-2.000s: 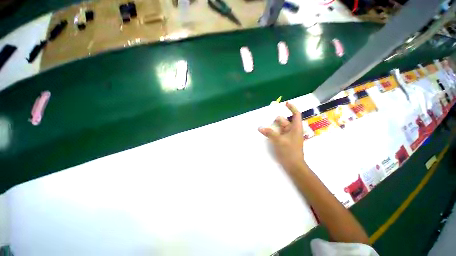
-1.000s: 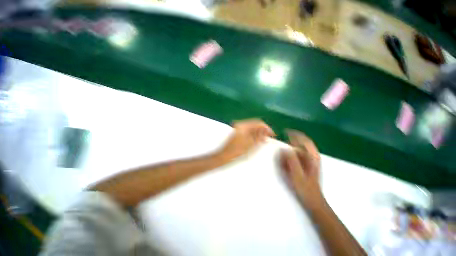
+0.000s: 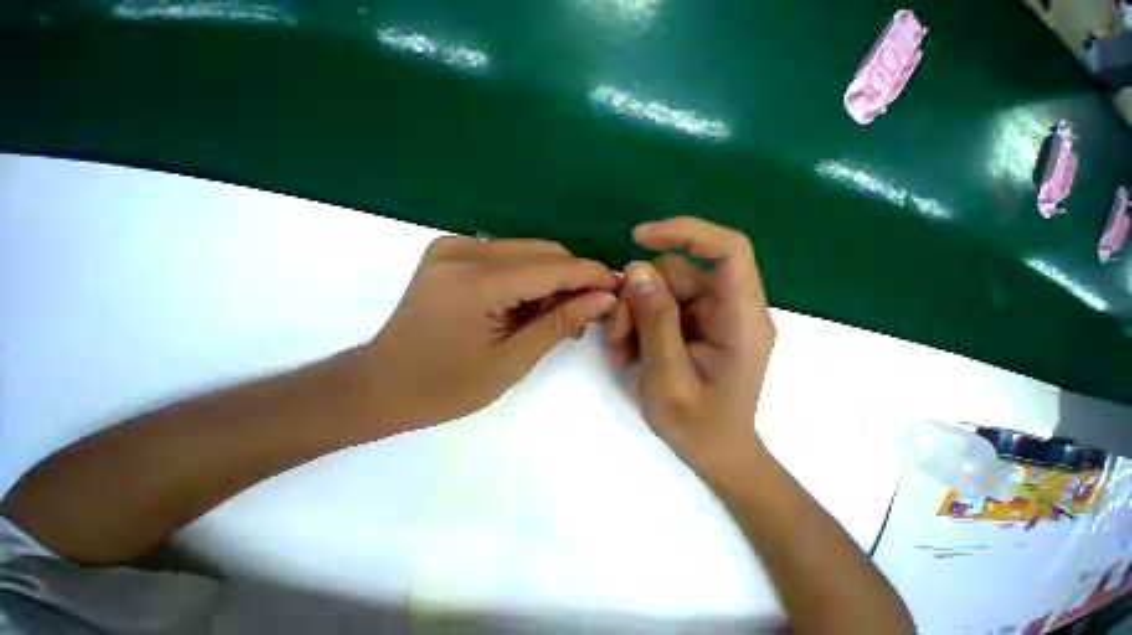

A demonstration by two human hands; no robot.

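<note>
My left hand (image 3: 490, 316) and my right hand (image 3: 695, 323) meet fingertip to fingertip over the near edge of the green belt. Both are bare. A tiny whitish piece (image 3: 617, 275) barely shows between the pinched fingertips; its shape is mostly hidden. My right index finger is raised and curved away from the pinch. A translucent white squeeze bottle (image 3: 958, 457) lies on the printed bags at the right; its tip is hard to make out.
Pink parts (image 3: 885, 68) lie spaced along the green belt (image 3: 372, 137) at upper right. The white table (image 3: 161, 285) is in front of the belt. Printed bags (image 3: 968, 552) with orange and black print lie at right. A bit of the far bench shows in the top right corner.
My left hand came into view from the left. Both hands, apart a second ago, now touch at the fingertips. The view has moved closer over the belt; the green block is out of view.
</note>
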